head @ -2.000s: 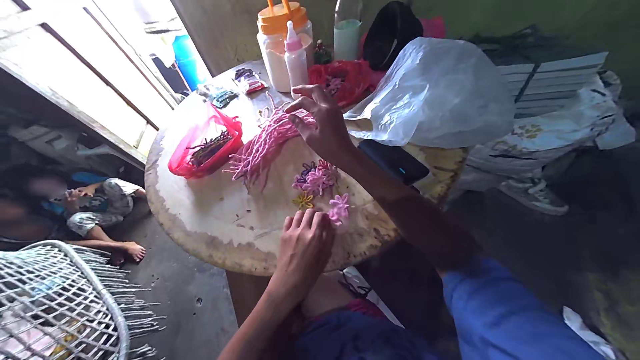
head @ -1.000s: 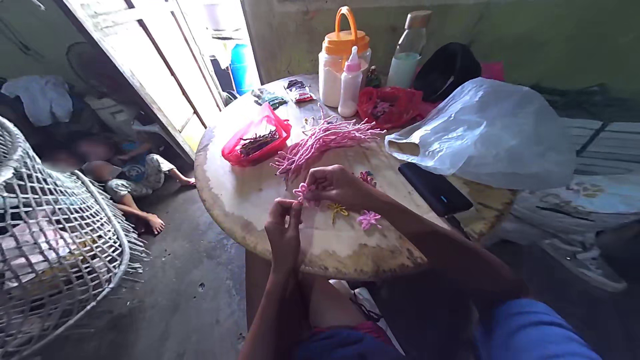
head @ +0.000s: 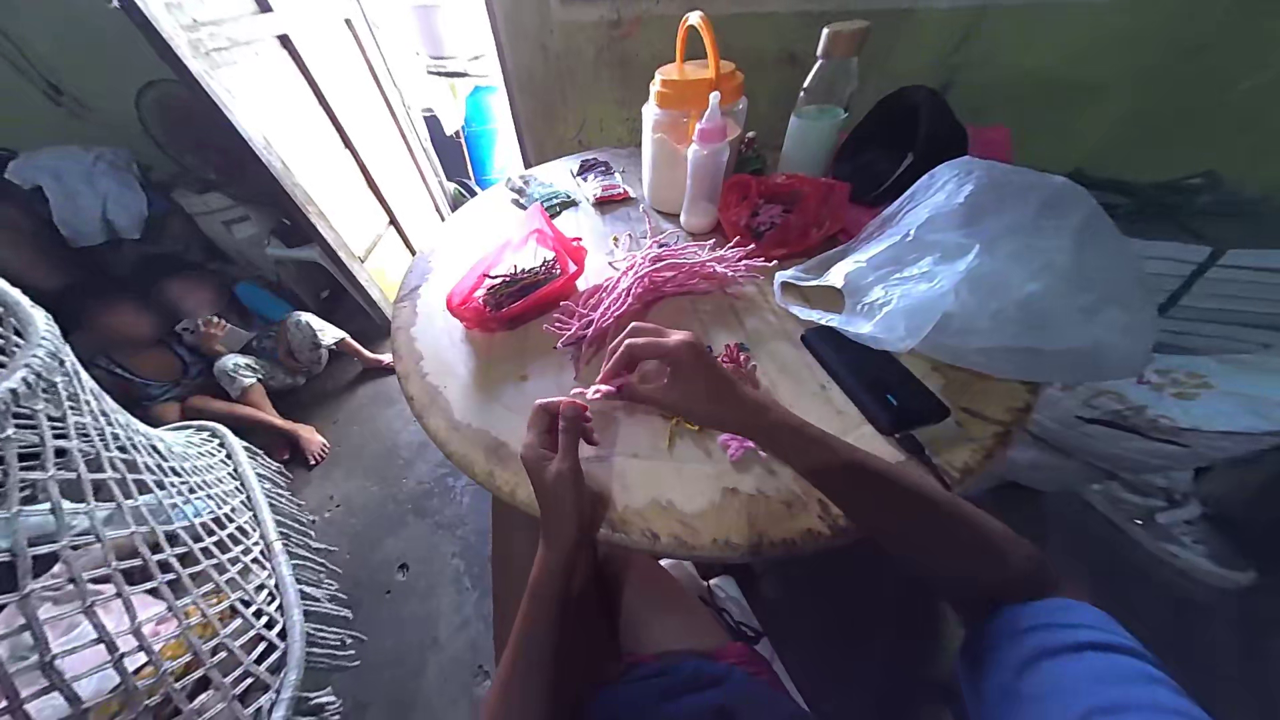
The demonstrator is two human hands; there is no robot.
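Note:
Over the near part of the round wooden table (head: 440,390), my right hand (head: 670,375) pinches a small pink piece (head: 597,391), apparently twisted fuzzy stem or yarn. My left hand (head: 562,435) is at the other end of that piece, thumb and forefinger together. Beyond my hands lies a loose bundle of pink fuzzy strands (head: 660,280). Just right of my hands are a yellow looped piece (head: 682,428), a pink flower-like piece (head: 737,446) and a darker red-pink one (head: 737,362), partly hidden by my right hand and wrist.
Around the bundle stand a red bag of dark strands (head: 520,285), another red bag (head: 785,215), a baby bottle (head: 706,170), an orange-lidded jar (head: 663,150) and a glass bottle (head: 815,130). A plastic bag (head: 990,270) and black power bank (head: 875,380) lie right. Two people sit on the floor left.
My hands, apart two seconds ago with the left on the table by the flower pieces, have come together around the small pink piece. The view has shifted.

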